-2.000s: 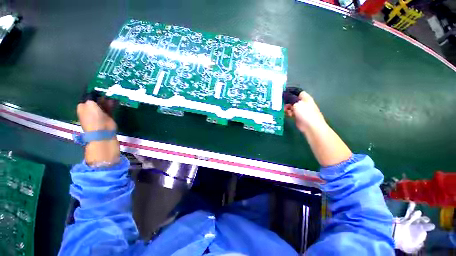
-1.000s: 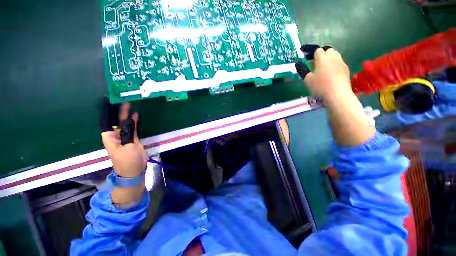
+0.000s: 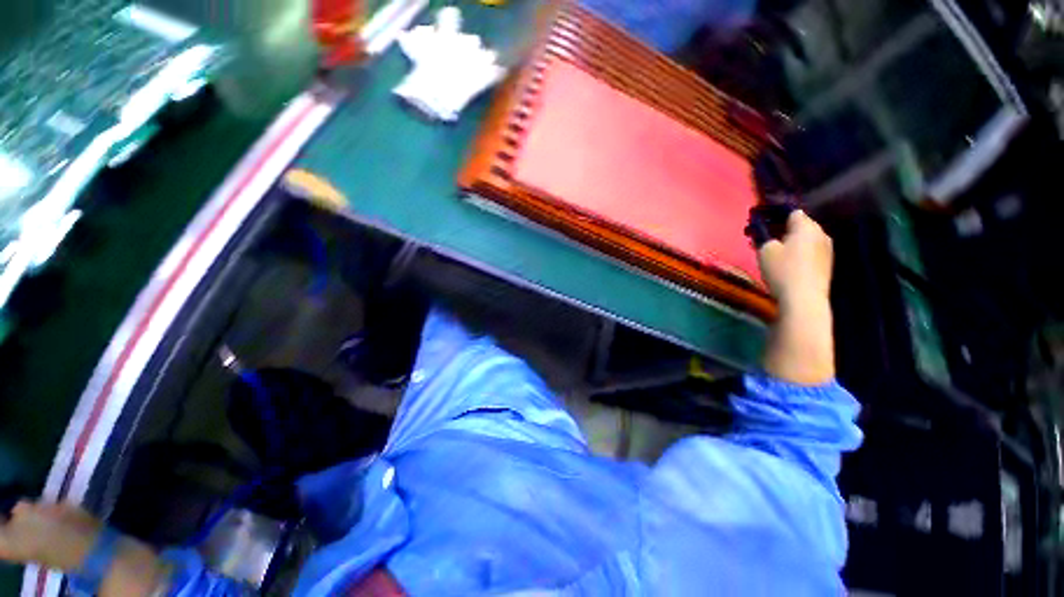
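Observation:
My right hand (image 3: 798, 259), with black coverings on the fingertips, is at the right side of the orange-brown slotted fixture (image 3: 494, 146). Its fingers are blurred; I cannot tell if they hold anything. The fixture has a red inner surface (image 3: 639, 169) with no board on it. My left hand (image 3: 44, 533) is at the lower left edge of the picture, partly cut off, over the pale rail, with a blue band on the wrist. The green circuit board (image 3: 99, 146) lies at the upper left on the line, blurred and cut off by the edge.
White gloves (image 3: 446, 64) lie left of the fixture on the green bench (image 3: 391, 169). A pale rail with a red stripe (image 3: 193, 262) edges the line. A red post (image 3: 337, 29) stands at the top. A framed clear panel (image 3: 978, 152) and dark racks are at the right.
The view has turned right, bringing the fixture into sight. My right hand has left the board and is at the fixture. My left hand is away from the board, at the picture's edge.

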